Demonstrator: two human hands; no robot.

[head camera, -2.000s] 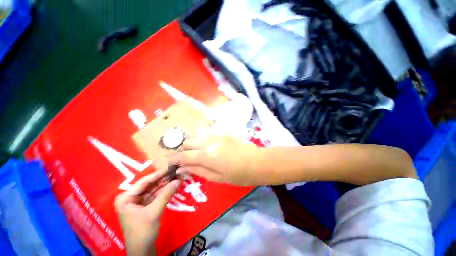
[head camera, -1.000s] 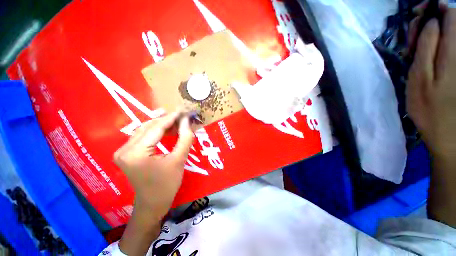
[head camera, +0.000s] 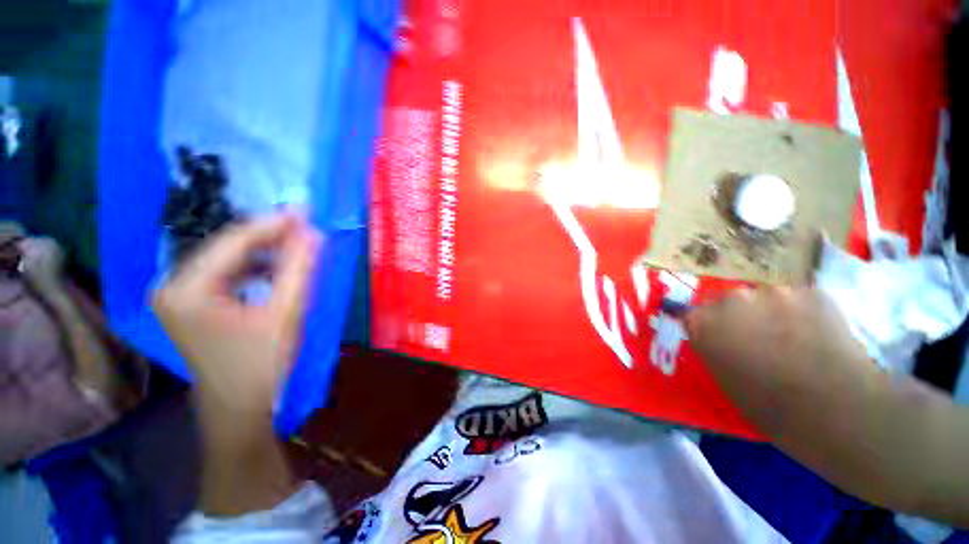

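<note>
My left hand (head camera: 239, 303) is blurred over the blue tray (head camera: 335, 128), beside a pile of small black pieces (head camera: 202, 191). Its thumb and forefinger are close together; whether they hold a piece cannot be told. My right hand (head camera: 760, 335) is closed, low over the red carton, at the lower edge of the cardboard pad (head camera: 691, 159). The end of a dark part (head camera: 675, 305) shows at its fingers; the rest is hidden. The round white pot (head camera: 764, 202) stands on the pad among dark spots.
The red carton (head camera: 499, 234) lies between the blue tray and a crumpled white cloth (head camera: 893, 303) at the right. A dark edge shows at the far right. Another person's hand and arm (head camera: 64, 308) are at the far left.
The view has turned left, showing more of the blue tray. My left hand has moved from the carton to the tray. My right hand has come back from the black tray to the pad.
</note>
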